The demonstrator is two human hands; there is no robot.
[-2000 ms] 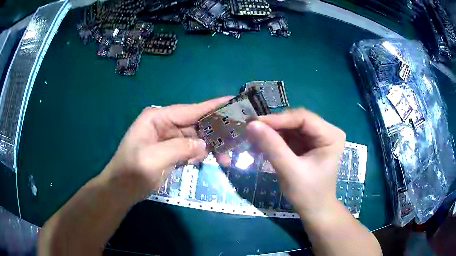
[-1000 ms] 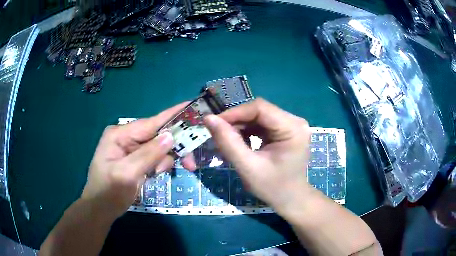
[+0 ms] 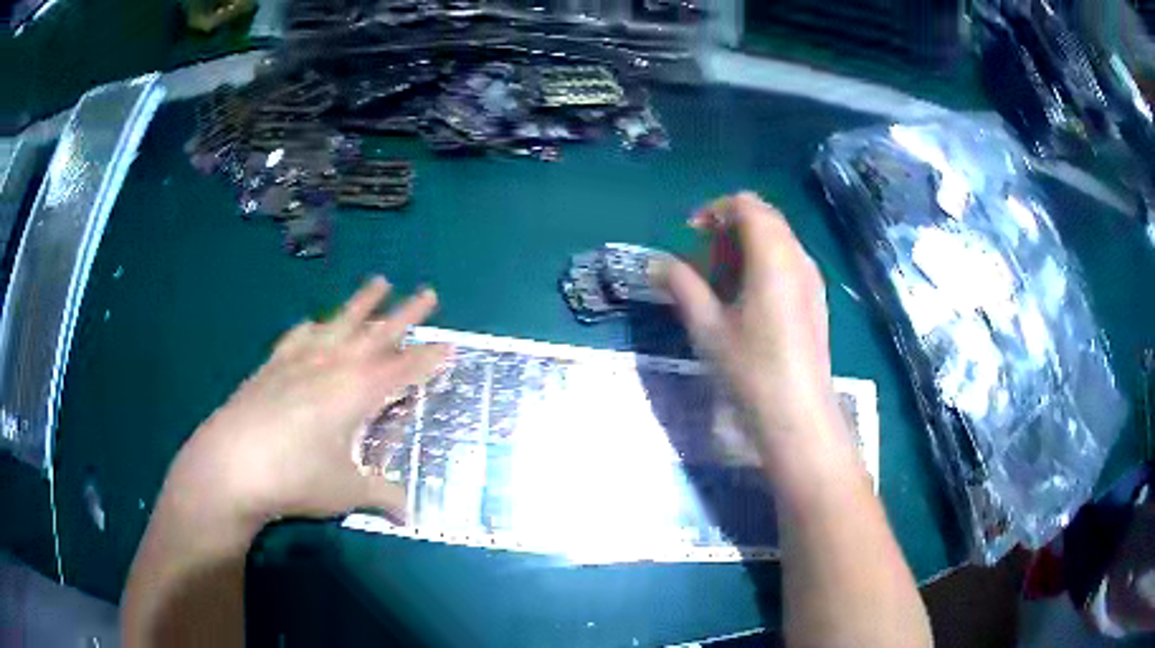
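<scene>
The sticker sheet (image 3: 557,443) lies flat in front of me with strong white glare over its middle. My left hand (image 3: 317,405) is spread over the sheet's left end, fingers apart, holding nothing. Two overlapping covered boards (image 3: 608,279) lie just beyond the sheet. My right hand (image 3: 747,291) is at their right side, blurred, with thumb and fingers apart; the thumb tip is at the edge of the upper board. No board shows between its fingers.
A loose heap of bare boards (image 3: 367,184) lies at the far side of the green mat (image 3: 507,228). A clear plastic bag (image 3: 988,342) with boards lies at right. Spare sticker sheets (image 3: 76,253) are at left. Dark stacked trays (image 3: 494,32) stand beyond the heap.
The board and film that both hands held are out of them; two overlapping boards now lie beyond the sheet. My hands have moved apart and opened. The view has also shifted.
</scene>
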